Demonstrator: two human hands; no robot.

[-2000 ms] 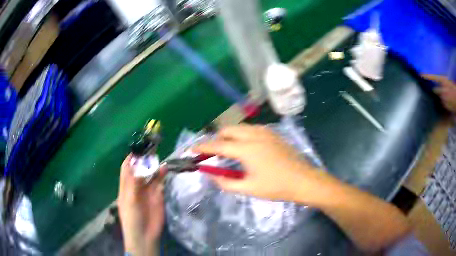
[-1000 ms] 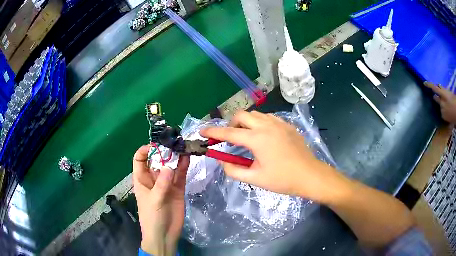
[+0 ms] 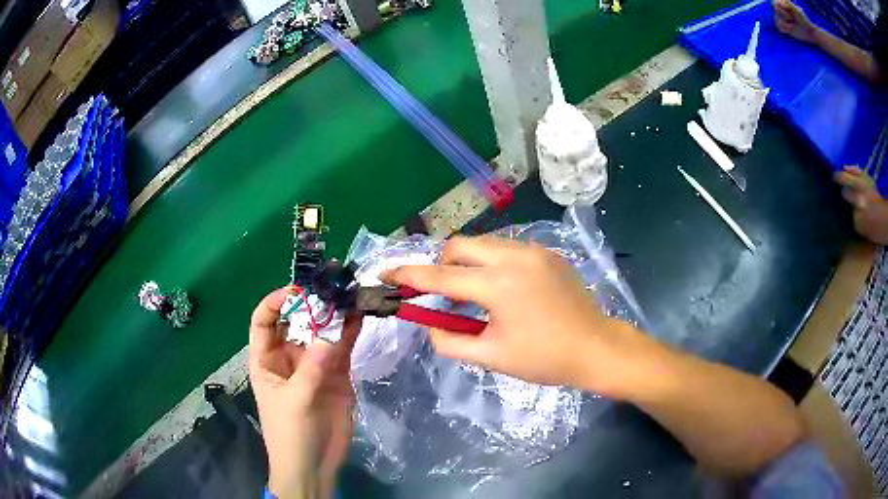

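My left hand (image 3: 310, 380) holds a white plastic part (image 3: 310, 322) between thumb and fingers. Red and green wires run from it to an upright circuit board (image 3: 309, 244) with black and yellow components. My right hand (image 3: 531, 312) holds red-handled pliers (image 3: 438, 317). Their dark jaws are at the right side of the white part and the black components; whether they grip anything cannot be told. A crumpled clear plastic bag (image 3: 419, 409) with tiny white pieces lies under and behind my hands.
A pale post (image 3: 501, 78) stands behind, with a coated white bottle (image 3: 570, 151) beside it. Another bottle (image 3: 735, 102), a knife (image 3: 711, 144) and a thin stick (image 3: 716, 207) lie right. Bluish tubes (image 3: 409, 107) cross the green belt (image 3: 234, 195). Another person's hands show at right.
Since the first, blurred frame, the board stands more upright in my left hand. A small unit on the belt has moved right and up. Another person's hand and forearm now show at the top right.
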